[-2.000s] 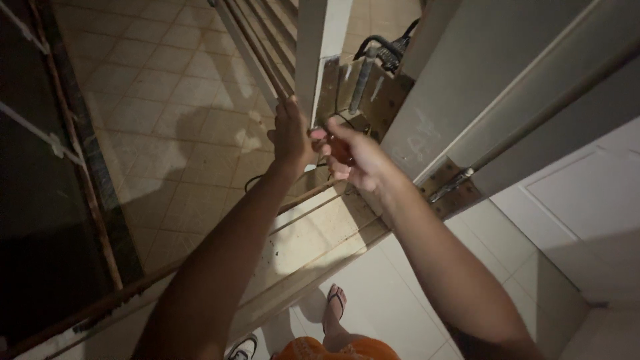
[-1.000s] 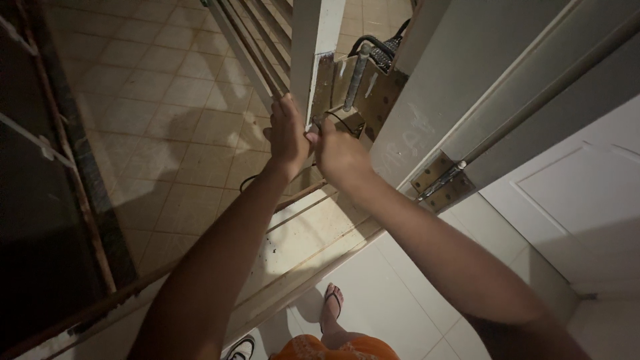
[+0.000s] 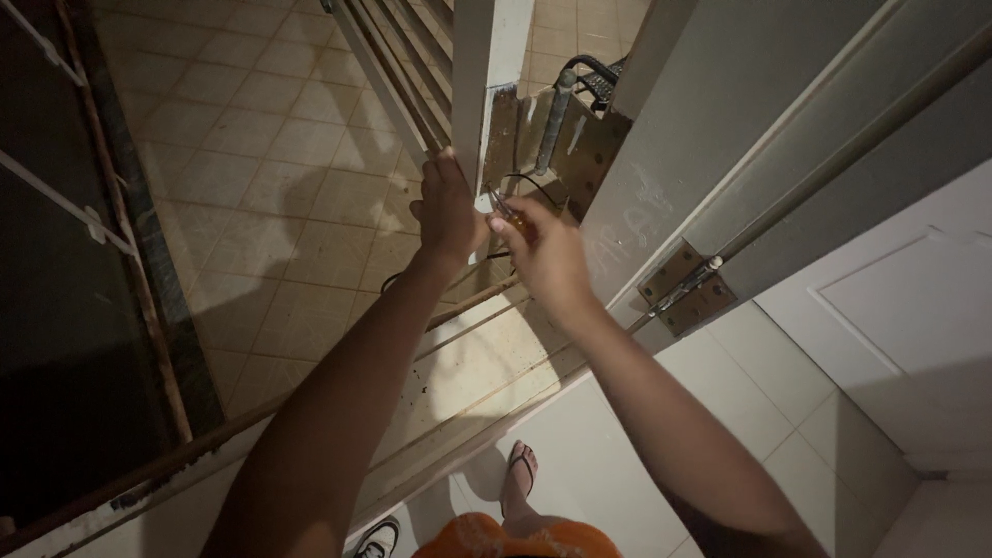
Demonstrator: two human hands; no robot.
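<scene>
My right hand (image 3: 546,248) is closed around the amber handle of a screwdriver (image 3: 521,225), whose metal shaft points up and left at the edge of a white door panel (image 3: 496,46). My left hand (image 3: 449,205) grips that panel's edge where a slatted part joins it. Just above my right hand, a large metal butt hinge (image 3: 597,147) with a thick pin (image 3: 552,124) spans the gap between panel and frame. A thin black wire (image 3: 535,180) curves beside the tool. The screwdriver's tip is too small to tell whether it touches a screw.
A lower hinge (image 3: 686,287) sits on the grey door (image 3: 697,155). The door sill (image 3: 488,356) crosses below my hands. Behind the hinge lies a black object (image 3: 597,77). A sandalled foot (image 3: 521,469) and a shoe (image 3: 378,539) are on the floor. A white panelled door (image 3: 914,302) stands right.
My right hand has turned since one second ago, and the screwdriver's handle and shaft now show. My left hand keeps its hold on the panel's edge.
</scene>
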